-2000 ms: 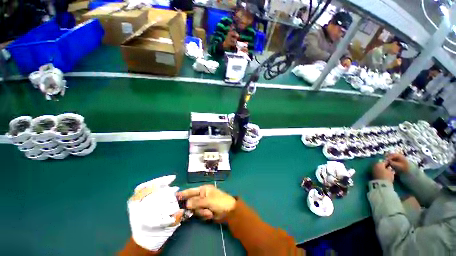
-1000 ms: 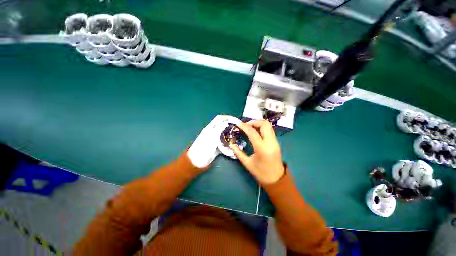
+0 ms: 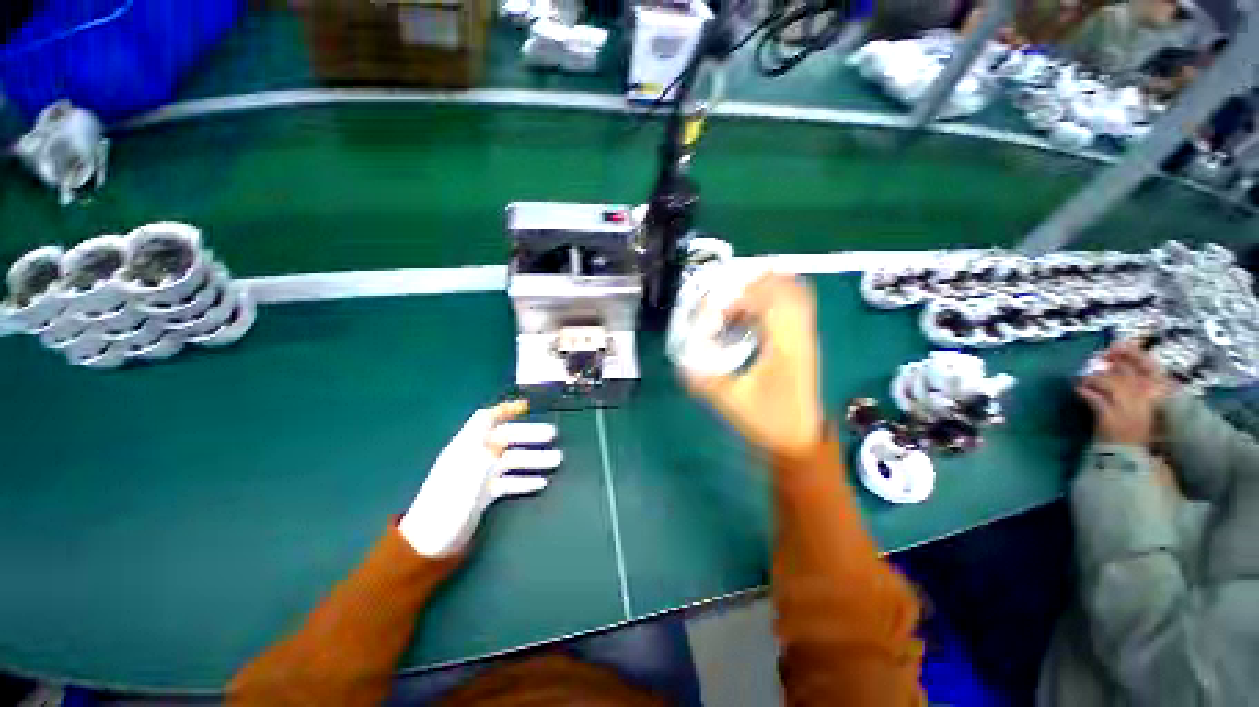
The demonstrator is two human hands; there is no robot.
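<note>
My right hand, bare and slightly blurred, grips a round white plastic housing just right of the screw feeder. My left hand, in a white glove, is over the green bench in front of the feeder, fingers apart and empty. The silver-grey screw feeder stands at centre with a small red switch on top. The black electric screwdriver hangs upright at its right side. The inside of the held housing is too blurred to tell.
Stacked white housings stand at left. Loose housings with dark parts lie at right. Beyond are the neighbour's long housing rows and a neighbour's hands. A blue bin and a cardboard box stand across the belt.
The hands have parted. My right hand has moved up and right with a housing, beside the screwdriver. My gloved left hand has let go and opened. The camera view has also shifted.
</note>
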